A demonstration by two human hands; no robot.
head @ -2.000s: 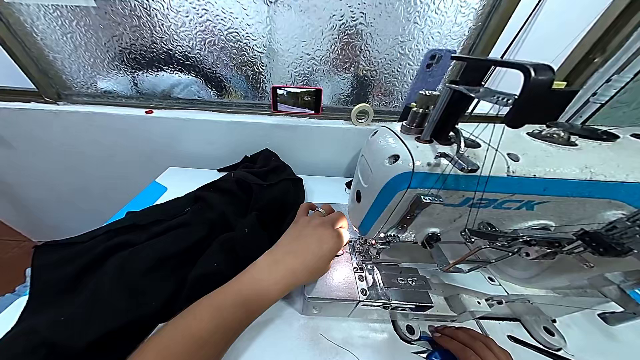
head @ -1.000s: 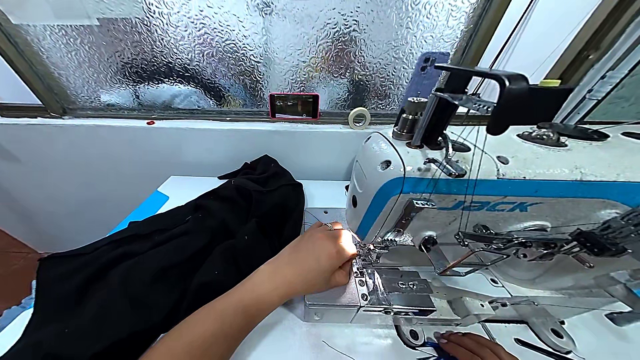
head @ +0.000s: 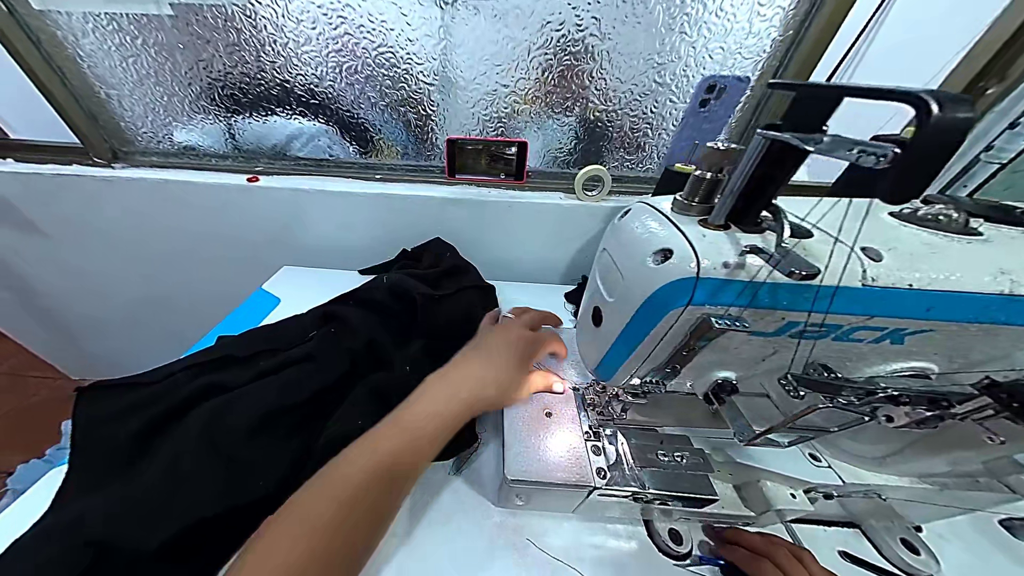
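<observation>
My left hand [head: 516,356] is over the metal bed plate [head: 548,448] of a Jack industrial sewing machine [head: 800,320], just left of the presser foot area [head: 612,400]. Its fingers are apart and a ring shows on one finger; thin threads run near the thumb. Black fabric [head: 264,400] lies bunched on the table, left of and partly behind this hand. At the bottom edge, right of the bed plate, my right hand [head: 764,552] is curled around a small blue object [head: 708,562], mostly hidden and cut off by the frame.
A phone with a red case [head: 486,160] and a roll of tape [head: 593,183] stand on the window ledge. A purple phone [head: 708,116] leans behind the machine's thread stand. A loose thread [head: 554,556] lies on the white table. The machine head rises at the right.
My left hand has moved up and back from beside the presser foot, and its fingers have spread. The right hand stays low beside the machine with the blue object.
</observation>
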